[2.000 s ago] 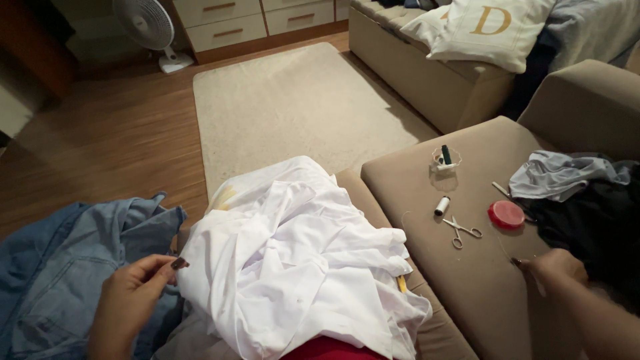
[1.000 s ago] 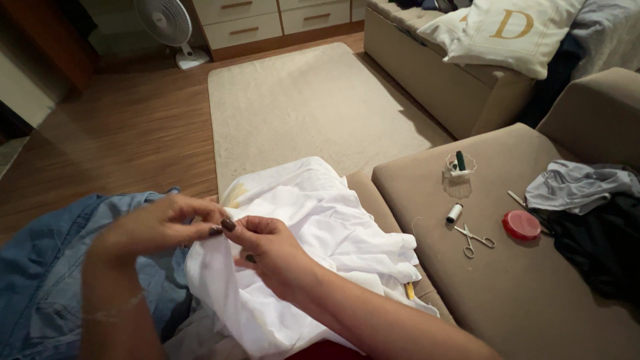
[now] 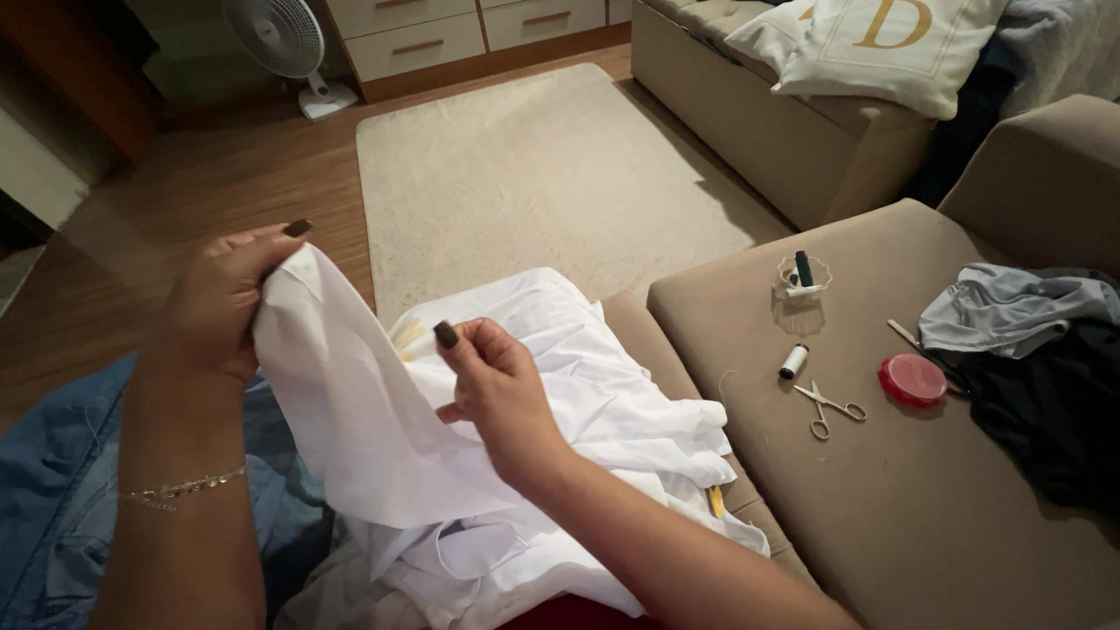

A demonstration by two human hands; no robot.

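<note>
My left hand (image 3: pixel 232 293) is raised at the left and grips an edge of the white cloth (image 3: pixel 350 411), which hangs from it in a fold. The rest of that cloth lies heaped over my lap. Just right of the lifted fold, my right hand (image 3: pixel 494 381) is held with thumb and fingertips close together; whether a needle or thread is between them is too small to tell. On the sofa seat to the right lie small scissors (image 3: pixel 827 407) with spread blades, a spool of white thread (image 3: pixel 794 360), a round red container (image 3: pixel 913 381) and a clear dish (image 3: pixel 801 280) with small items.
Blue denim (image 3: pixel 61 472) lies at the left. Grey cloth (image 3: pixel 1006 311) and black cloth (image 3: pixel 1050 402) lie at the right of the sofa seat (image 3: pixel 927 525). Beyond are a pale rug (image 3: pixel 542 175), a storage bench (image 3: pixel 744 122) with cushions, a fan (image 3: pixel 280 39) and drawers (image 3: pixel 411 48).
My right hand was over the sofa near the red container, then met my left hand at the cloth. Now the hands are apart, and my left hand has lifted the cloth's edge.
</note>
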